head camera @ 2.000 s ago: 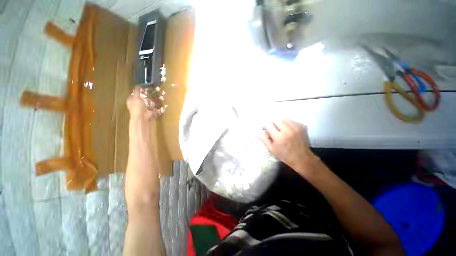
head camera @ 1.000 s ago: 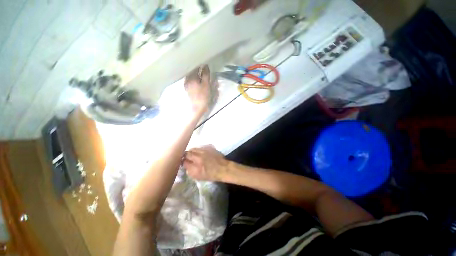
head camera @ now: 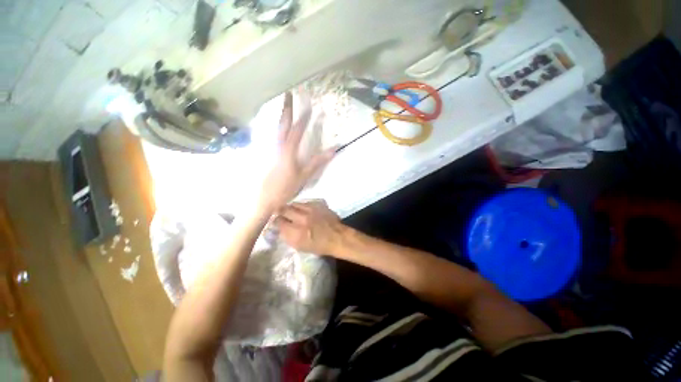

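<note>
Pale floral fabric [head camera: 287, 298] lies bunched at the near edge of the white machine bed [head camera: 455, 138] and hangs over it; its far part is lost in lamp glare. My left hand [head camera: 293, 153] lies palm down with fingers spread, beside a loose pile of small whitish trims [head camera: 328, 101]. My right hand [head camera: 308, 227] is closed on the fabric near the bed's edge, close to my left wrist. The presser foot and needle area [head camera: 224, 138] is left of my left hand, blurred by glare.
Red and yellow handled scissors [head camera: 411, 112] lie right of the trims. A parts tray [head camera: 534, 74] is at the bed's right end. A grey tray [head camera: 84, 186] and white bits [head camera: 116, 242] lie on cardboard at left. A blue round stool [head camera: 523, 242] stands below.
My left hand has moved from the grey tray across to the machine bed, and its fingers have spread. The view has swung to the right. My right hand stays at the fabric.
</note>
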